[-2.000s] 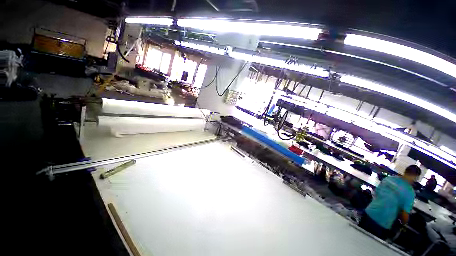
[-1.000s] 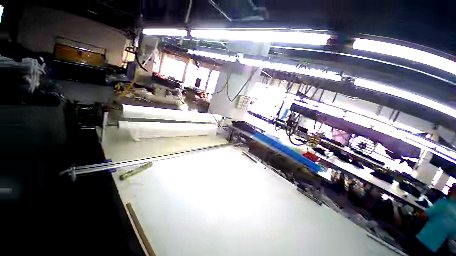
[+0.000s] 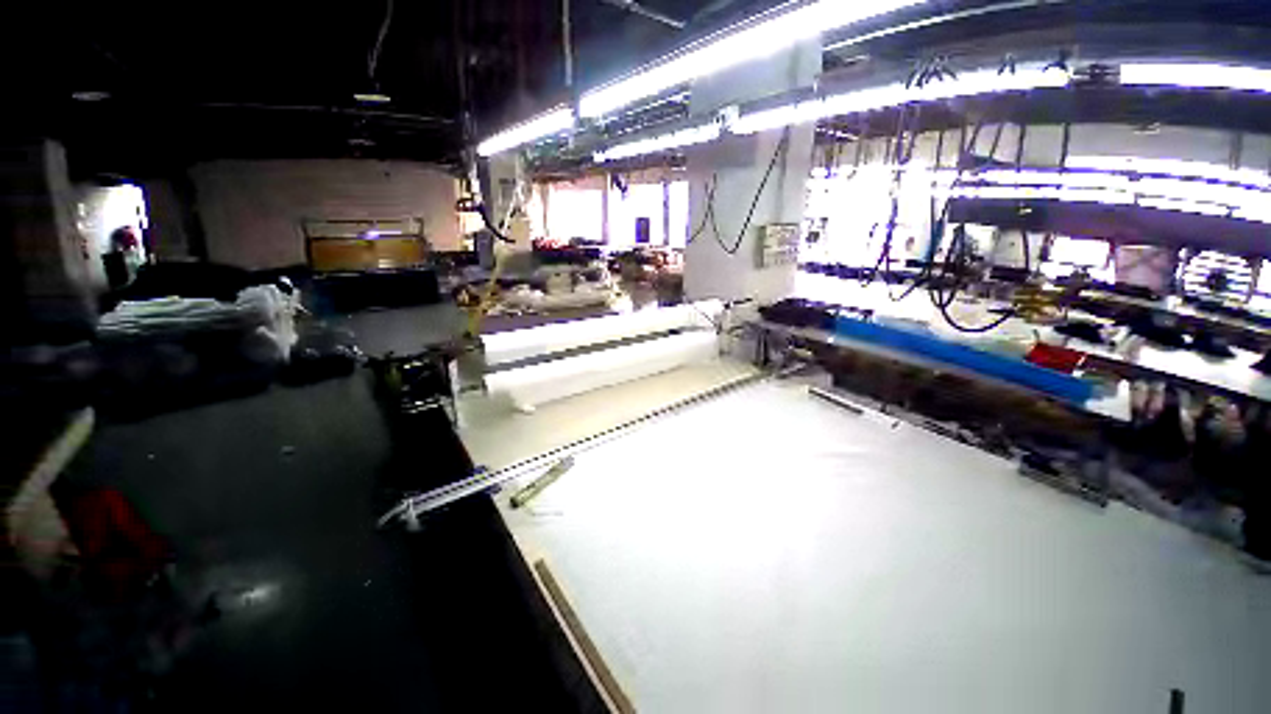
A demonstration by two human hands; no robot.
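Neither of my hands is in the picture. The long cutting table is covered with white underlay paper (image 3: 836, 544). A mottled yellow-brown cloth weight (image 3: 541, 481) lies near the table's left edge. A long silvery rail (image 3: 599, 439) crosses the table, its near end sticking out past the left edge. A brown wooden strip (image 3: 583, 635) lies along the left edge. Thin bars, one of them a dark strip (image 3: 853, 405), lie along the far right edge. A small dark upright object (image 3: 1176, 700) shows at the bottom right, too cut off to name.
White rolls (image 3: 599, 356) lie at the table's end. A blue roll (image 3: 962, 356) lies on the table behind. Dark grey floor (image 3: 293, 488) runs along the left, with blurred red and pale things (image 3: 112, 537) beside it. White bundles (image 3: 195, 318) are piled at the back left.
The view has swung left and levelled, so the table sits further right. More floor shows at left. The person in turquoise has gone out of view. The weight and rail look unmoved on the table.
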